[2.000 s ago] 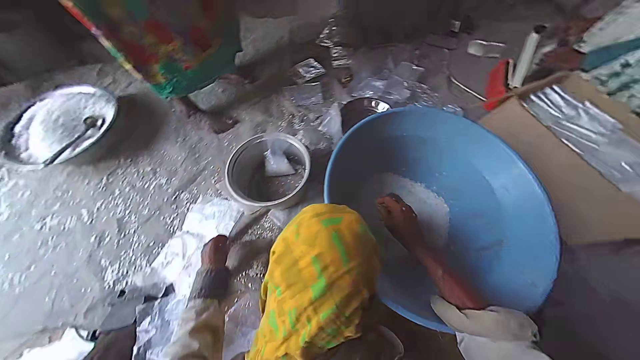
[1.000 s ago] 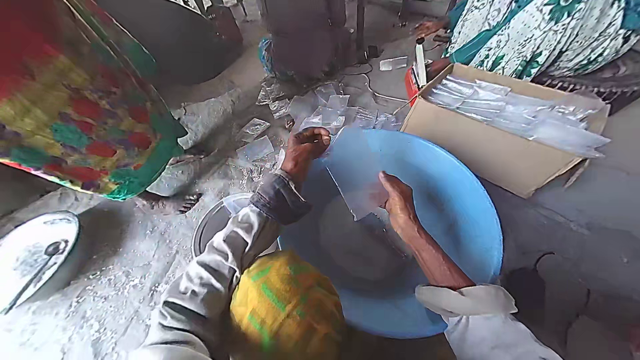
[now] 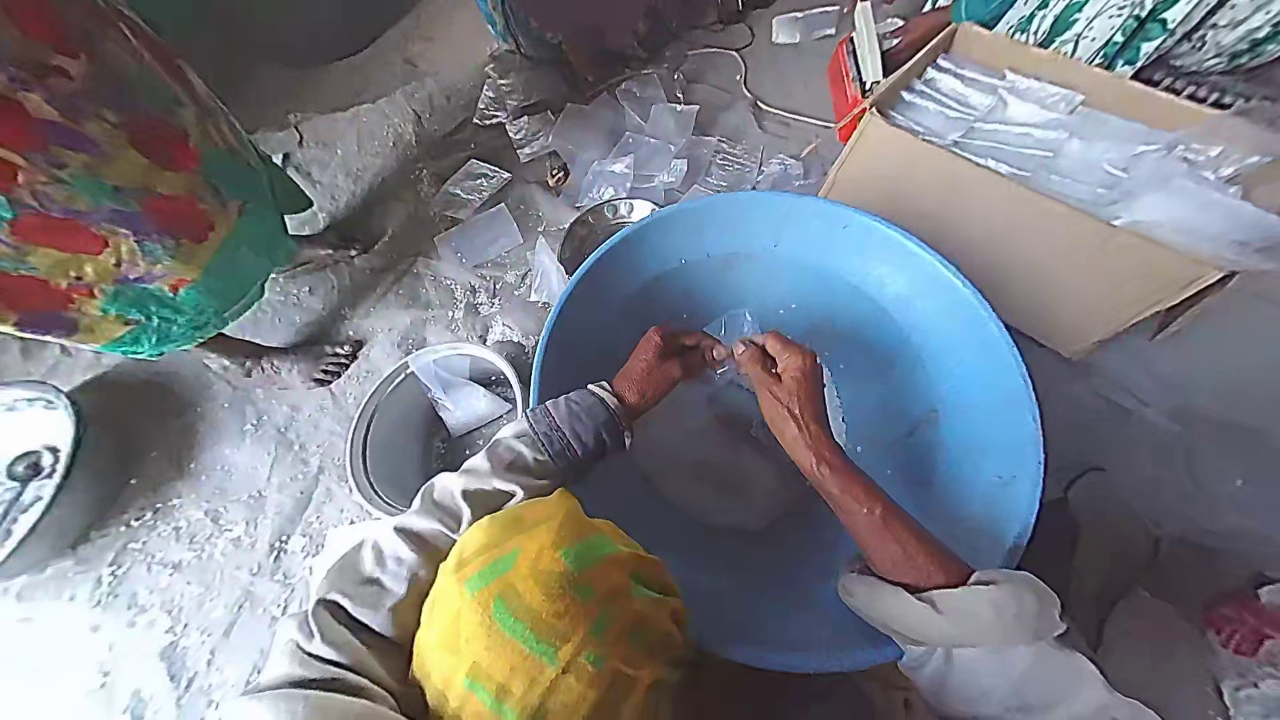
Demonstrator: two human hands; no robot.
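Over the large blue plastic basin (image 3: pixel 940 330), my left hand (image 3: pixel 665 368) and my right hand (image 3: pixel 785 385) meet with their fingertips on a small clear plastic bag (image 3: pixel 733 326). Each hand pinches the bag with thumb and fingers. White granular material (image 3: pixel 834 405) lies in the basin, partly hidden behind my right hand and forearm. Left of the basin, a round metal pot (image 3: pixel 372 440) holds a filled plastic packet (image 3: pixel 465 400).
An open cardboard box (image 3: pixel 1010 225) full of plastic bags stands at the back right. Loose plastic bags (image 3: pixel 645 155) lie behind the basin near a metal bowl (image 3: pixel 590 225). A person in patterned cloth (image 3: pixel 120 200) stands at left. A yellow cloth (image 3: pixel 540 610) is in the foreground.
One second ago my hands were farther apart with a clear bag between them; now their fingertips meet lower over the basin. Two seconds ago my right hand was at the white material.
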